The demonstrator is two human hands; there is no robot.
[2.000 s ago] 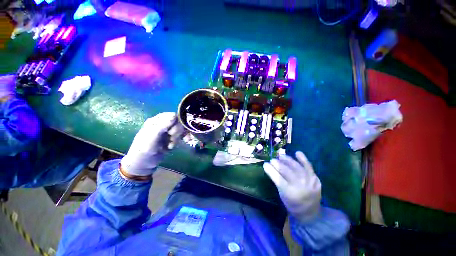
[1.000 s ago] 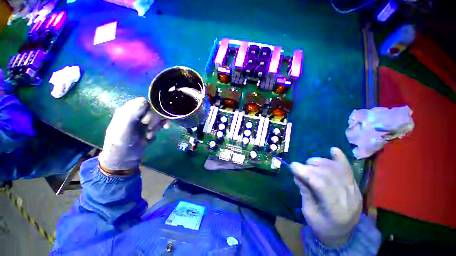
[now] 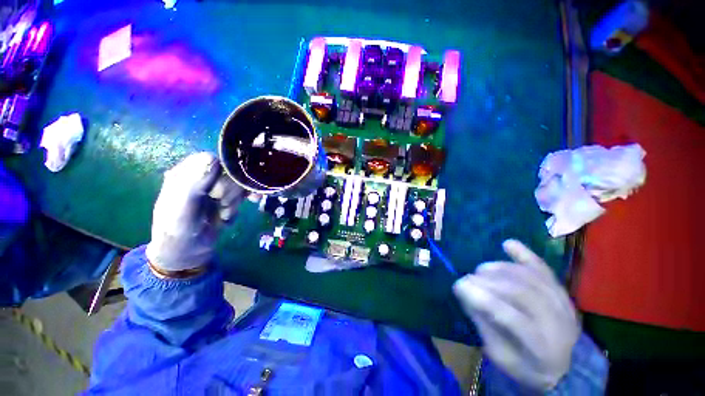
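My left hand [image 3: 188,213], in a white glove, holds a round metal cup [image 3: 313,179] by its side. The dark, shiny liquid [image 3: 272,148] shows in it. The cup is over the left edge of a green power board [image 3: 363,245] and hides part of it. My right hand [image 3: 522,309], also white-gloved, grips a thin blue brush [image 3: 444,257]; its tip is at the small round capacitors [image 3: 418,219] at the board's near right. Whether the tip touches cannot be told. Pale heat sinks [image 3: 414,71] stand at the far end, copper-orange wound parts [image 3: 378,162] across the middle.
A crumpled white cloth [image 3: 589,186] lies at the right by a red mat [image 3: 645,209]. A smaller white heap [image 3: 62,141] and a pale square [image 3: 115,48] lie left. Another board [image 3: 19,73] and another person's blue sleeve [image 3: 23,240] are at the left edge.
The cup has moved left, off the board's middle. My right hand has moved right and lower, and the blue brush now shows reaching to the board's near right part. The view has shifted.
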